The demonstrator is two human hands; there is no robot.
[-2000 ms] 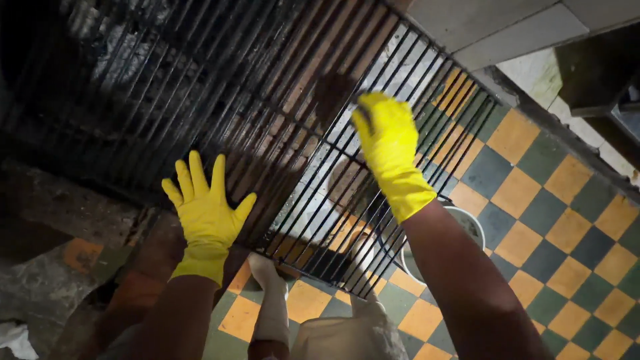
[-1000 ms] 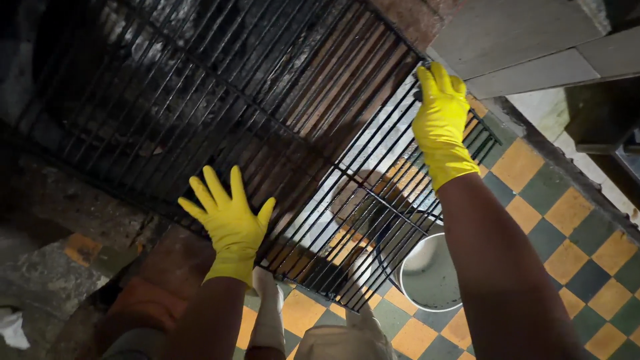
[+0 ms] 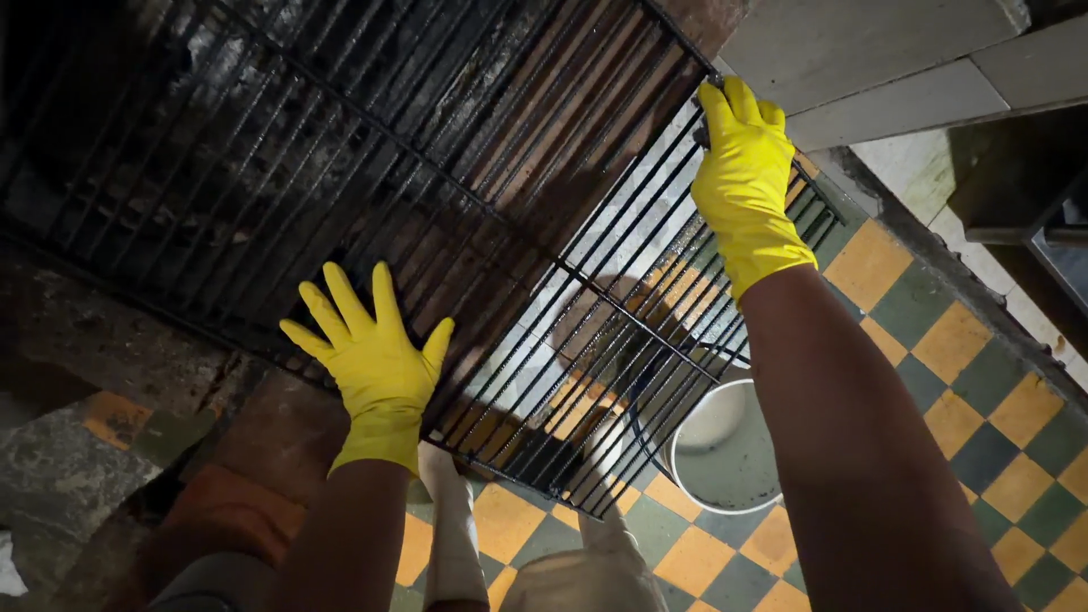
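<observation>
A large black metal grill grate [image 3: 501,212] lies tilted across the view, its lower right part reaching out over the floor. Spread flat, my left hand [image 3: 370,357] in a yellow rubber glove rests on the grate near its lower edge, fingers apart. My right hand [image 3: 748,166], gloved alike, is on the grate's upper right edge with its fingers bent. A small dark thing shows at the fingertips of that hand; whether it is a scrubber, and how it is held, I cannot tell.
Below the grate, a white bucket [image 3: 727,450] with greyish liquid stands on the orange and green checkered tile floor [image 3: 952,340]. Sooty masonry lies under the grate at left. A grey tiled ledge [image 3: 892,93] is at the upper right, with a dark metal object beyond it.
My right hand has moved from over the bars to the upper right edge of the grate. My left hand stays spread on the grate. The view has shifted somewhat.
</observation>
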